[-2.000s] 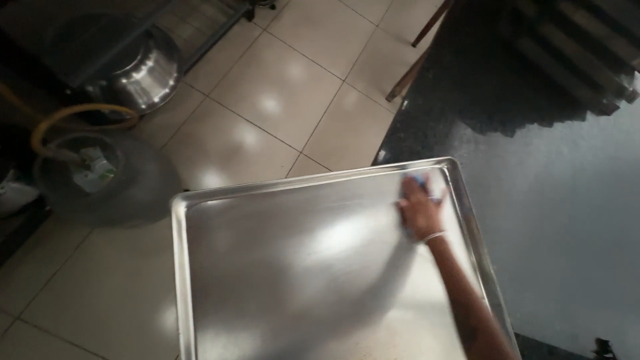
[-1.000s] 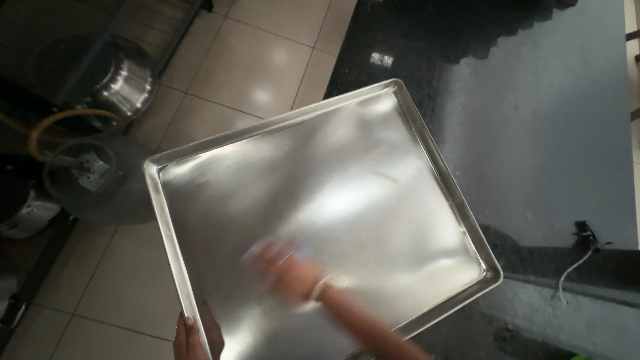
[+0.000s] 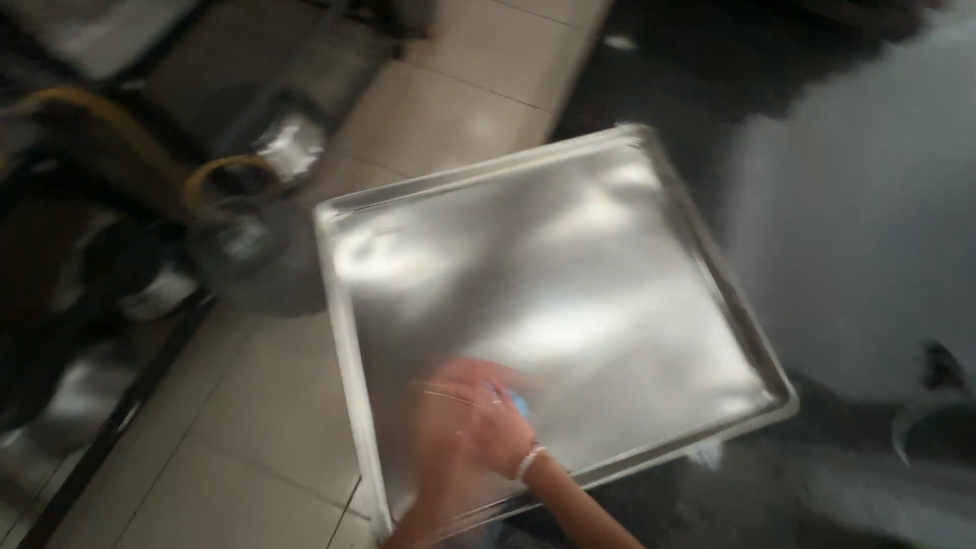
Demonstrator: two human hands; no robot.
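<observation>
A large rectangular metal tray (image 3: 534, 305) with a raised rim is tilted in front of me, over the floor and the edge of a dark counter. My right hand (image 3: 499, 431), with a white band at the wrist, is over the near left part of the tray, closed on a blue cloth (image 3: 517, 402) that is mostly hidden by the fingers. Beside it and partly overlapping it, my left hand (image 3: 457, 404) is strongly blurred; whether it also touches the cloth cannot be told.
A dark polished counter (image 3: 671, 69) runs along the right, with a grey sheet-like surface (image 3: 862, 229) on it. On the tiled floor (image 3: 267, 427) at left stands a translucent container (image 3: 259, 259) near a yellow hose (image 3: 114, 114). Metal vessels and a dark rack are farther left.
My left hand has left the tray's left edge and come in beside my right hand over the tray. The right hand was wiping-blurred near mid-tray; before that it was near the far right corner.
</observation>
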